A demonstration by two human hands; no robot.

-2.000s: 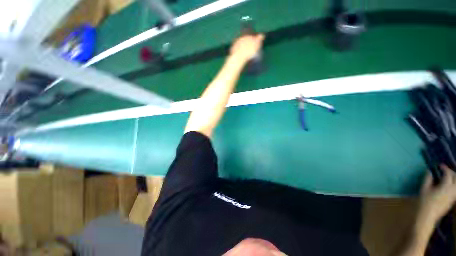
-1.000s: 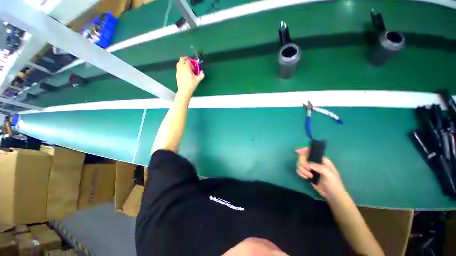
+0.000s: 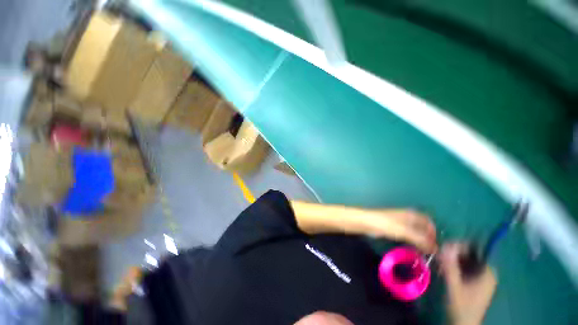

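Observation:
The picture is blurred and tilted. The dryer body shows its bright pink end ring [image 3: 404,274] at the lower right, close to my black shirt. My left hand [image 3: 415,230] is at the ring's upper edge and holds the body; its fingers are partly hidden. A thin pale lead stands between the ring and my right hand. My right hand [image 3: 469,285] is just to the right, closed around a dark handle housing [image 3: 470,261], mostly covered by the fingers. The side cutters [image 3: 520,212] lie on the bench beyond my right hand, one blue grip showing.
The green bench [image 3: 355,146] runs to the upper left beside a white rail [image 3: 405,101] and the darker belt [image 3: 443,63]. A grey post [image 3: 320,32] stands at the rail. Brown cartons [image 3: 231,146] stand below the bench edge. Another person's hand [image 3: 130,282] shows at lower left.
The view has swung and tilted to the left. My left hand has brought the pink-ringed body from the belt to near my chest. My right hand, with the handle housing, is now close beside it.

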